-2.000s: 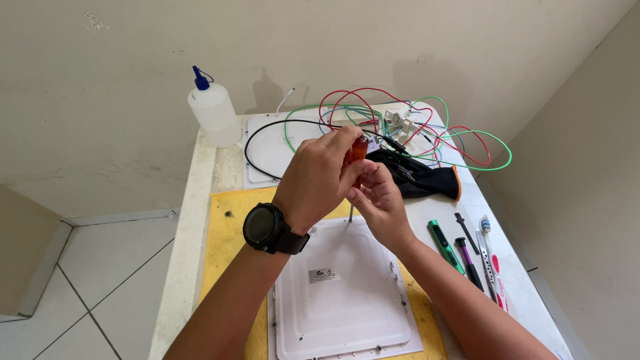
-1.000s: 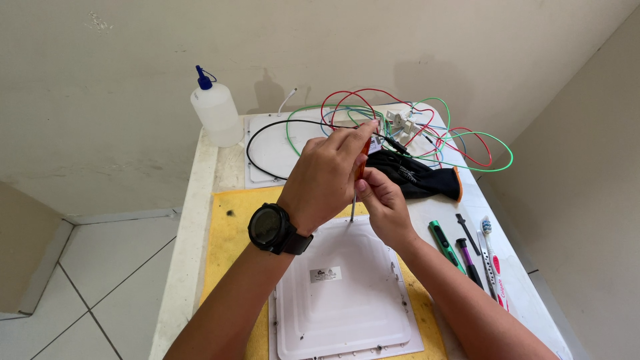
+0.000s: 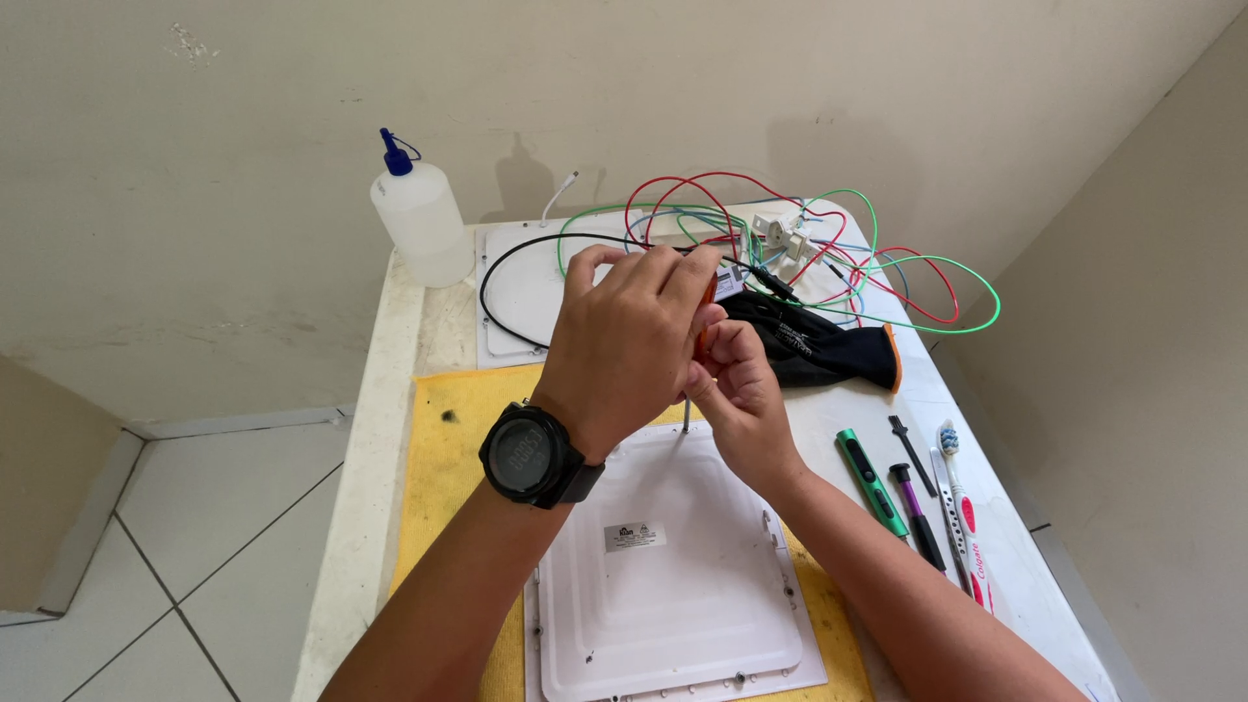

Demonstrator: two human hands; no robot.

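Observation:
My left hand (image 3: 634, 336), with a black digital watch on its wrist, is wrapped over the top of a screwdriver with an orange-red handle (image 3: 704, 336). Lower on the same handle, the fingers of my right hand (image 3: 736, 380) pinch it near the shaft. The metal shaft (image 3: 686, 414) points down at the far edge of a white square panel (image 3: 682, 565), its tip at the rim. This panel lies on a yellow cloth (image 3: 453, 439) and bears a small silver label. Most of the handle is hidden by my fingers.
Behind are a second white panel (image 3: 507, 312), tangled wires (image 3: 936, 258), white connectors (image 3: 790, 239) and a black glove (image 3: 829, 351). A plastic bottle (image 3: 424, 229) stands back left. At right lie a green pen-shaped tool (image 3: 871, 483), purple-black screwdriver (image 3: 918, 517), small black brush (image 3: 912, 456), metal tweezers (image 3: 951, 517) and toothbrush (image 3: 960, 487).
My left hand has shifted its grip around the top of the screwdriver handle. My right hand stays low on the handle, and the panel has not plainly moved.

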